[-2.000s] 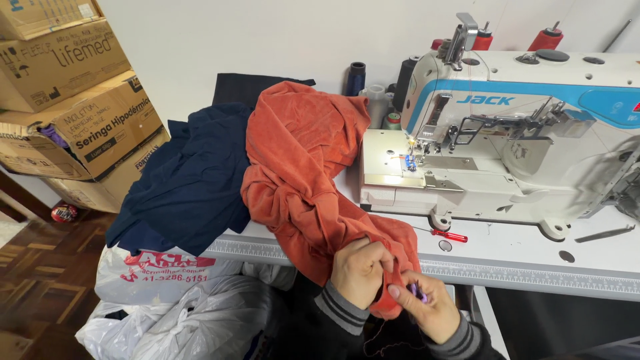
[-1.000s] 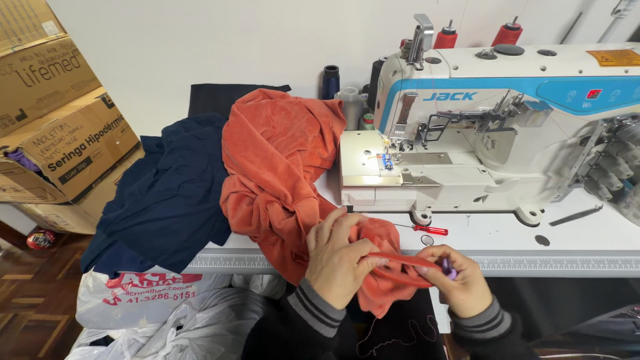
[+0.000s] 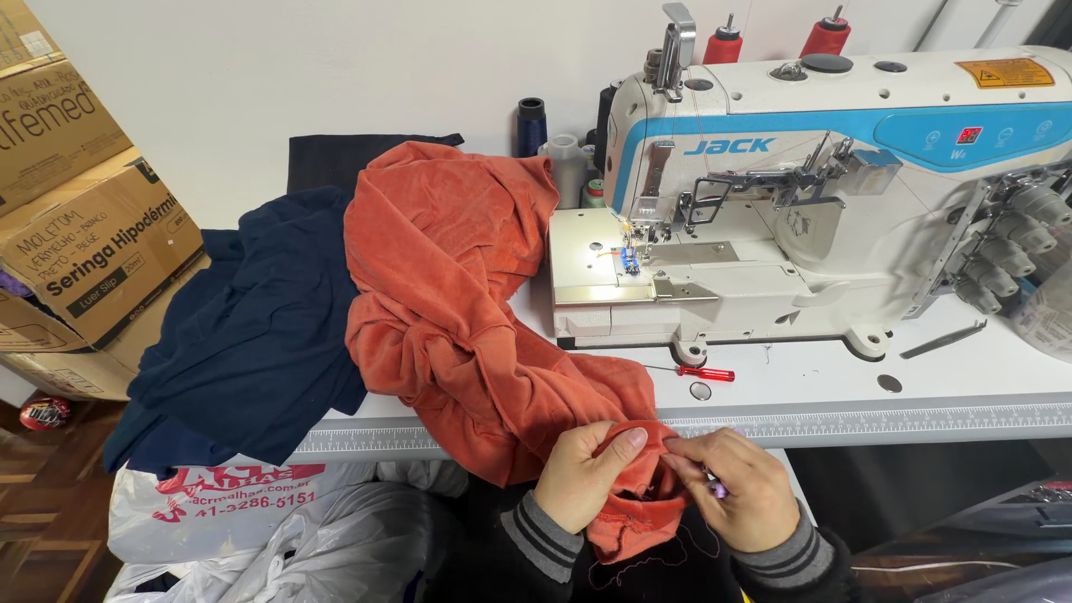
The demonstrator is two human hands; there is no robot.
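Observation:
An orange velour garment [image 3: 452, 293] lies bunched on the table and hangs over its front edge. My left hand [image 3: 586, 477] pinches the rim of its narrow tubular end between thumb and fingers. At the right side of that opening, my right hand [image 3: 737, 486] grips the same rim with its fingertips; a small purple tool [image 3: 717, 487], its kind not clear, is tucked in that hand and mostly hidden by the fingers. The opening faces me, with a seam visible inside. Loose threads [image 3: 653, 557] dangle below the fabric.
A Jack sewing machine [image 3: 796, 209] stands behind my hands. On the table lie a red screwdriver [image 3: 706, 373], tweezers [image 3: 945, 339] and dark blue fabric [image 3: 251, 327]. Thread spools [image 3: 531, 127] stand by the wall. Cardboard boxes [image 3: 92, 243] are stacked left, plastic bags [image 3: 226, 511] below.
The stretched orange edge between my hands is now gathered into a rounded opening facing me. My hands have come closer together, both staying on the fabric.

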